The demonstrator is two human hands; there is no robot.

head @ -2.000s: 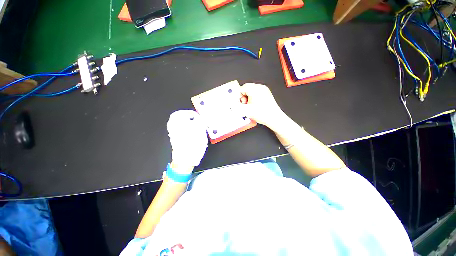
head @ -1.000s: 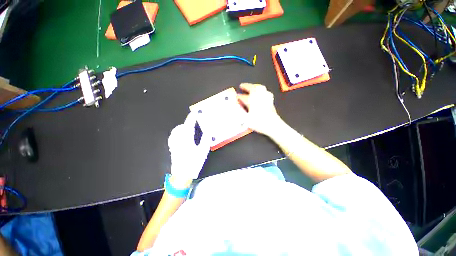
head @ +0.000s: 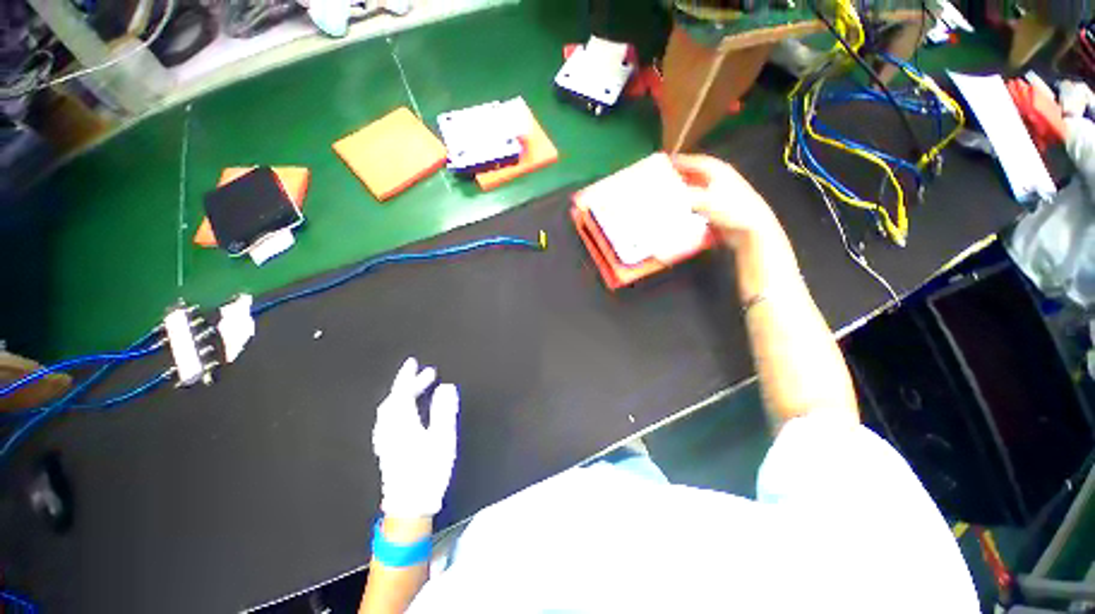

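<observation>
My right hand [head: 724, 206], bare, grips the right edge of a pale square unit [head: 640, 209] over an orange-red pad [head: 609, 263] near the mat's back edge. Something orange-red also shows at the unit's right edge; how the layers lie under the hand cannot be told. My left hand [head: 414, 447], in a white glove with a blue band [head: 401, 549] at the wrist, is over the black mat, empty, with thumb and fingers apart.
A blue cable [head: 396, 256] runs from a silver block [head: 186, 345] across the black mat [head: 516, 360]. Orange pads [head: 389, 152] and units [head: 478, 136] lie on the green surface behind. Yellow and blue cables [head: 895, 222] hang at right beside a wooden support [head: 694, 102]. A mouse [head: 49, 492] is far left.
The unit and pad from between my hands have left the near mat. My right hand has moved back and right to the other pad's place, holding a unit there. My left hand has let go.
</observation>
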